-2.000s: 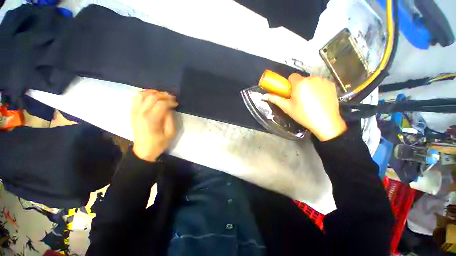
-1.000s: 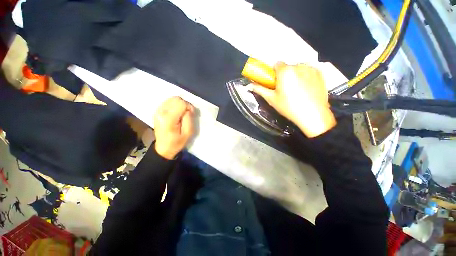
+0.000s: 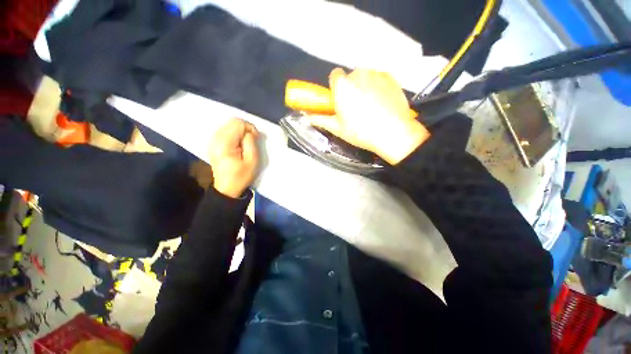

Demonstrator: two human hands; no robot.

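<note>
A long dark cloth piece (image 3: 232, 59) lies across the whitish ironing table (image 3: 311, 197). It is bunched at the far left. My right hand (image 3: 373, 110) grips the orange handle of a steam iron (image 3: 328, 148). The iron's silver soleplate rests at the near edge of the dark cloth, pointing left. The cloth's right end is hidden by the iron, my hand and sleeve. My left hand (image 3: 235, 155) is curled, with its fingers bent in, over the table's near side. Whether it holds something small does not show.
A metal iron rest (image 3: 526, 124) stands at the right. A yellow and black hose (image 3: 467, 45) runs above the iron. Dark cloth (image 3: 117, 197) hangs at the near left beside an orange item (image 3: 72, 130). More dark cloth (image 3: 432, 21) lies on the far side. Red crates (image 3: 83, 335) are below.
The iron in my right hand has moved left along the cloth. My left hand first moved off the cloth edge and is now curled. The hose has swung left, and the view has shifted.
</note>
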